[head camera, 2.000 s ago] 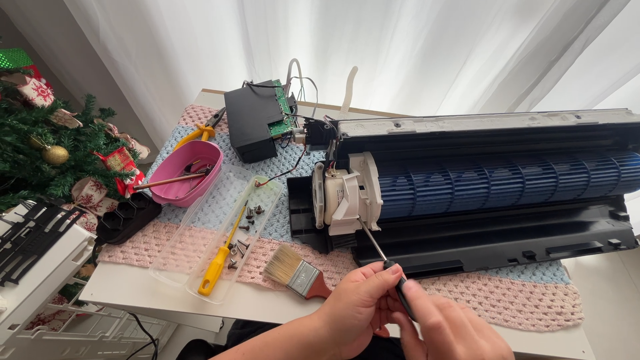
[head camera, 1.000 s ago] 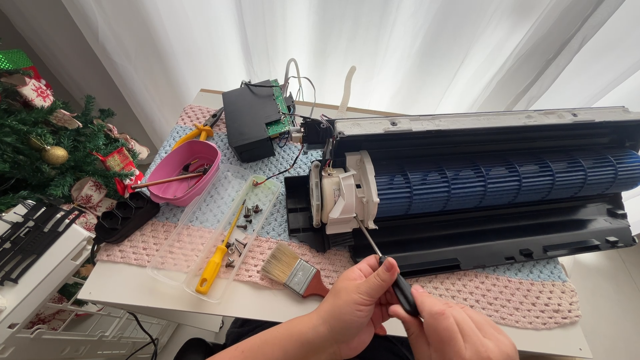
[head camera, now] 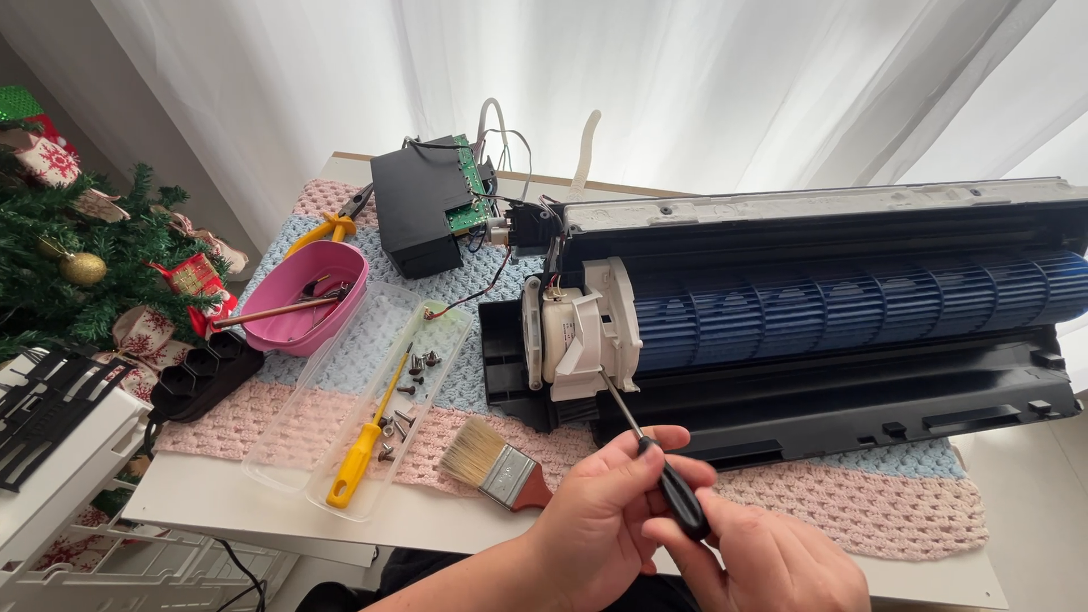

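Note:
My left hand (head camera: 608,501) grips a black-handled screwdriver (head camera: 676,493) near the top of its handle. Fingers of my right hand (head camera: 769,552) close around the handle's rear end. The screwdriver's shaft slants up to the lower edge of a white plastic motor cover (head camera: 578,340), where the tip meets it; the screw, if any, is hidden. This cover sits at the left end of a blue cross-flow fan wheel (head camera: 833,314) in the black housing (head camera: 833,408) of an air conditioner's indoor unit. Thin wires run from the motor up along the housing.
A flat paintbrush (head camera: 497,467), a clear plastic case (head camera: 353,506) with a yellow screwdriver (head camera: 357,463) and several screws (head camera: 412,365), a pink bowl (head camera: 280,285), yellow-handled pliers (head camera: 331,225), a black box with a circuit board (head camera: 416,208) and a black power strip (head camera: 208,374) lie left on a crocheted cloth (head camera: 892,510).
The screwdriver's handle has tilted a little steeper against the motor cover, and its tip stays at the cover's lower edge. Both hands remain on the handle, with the fingers shifted slightly.

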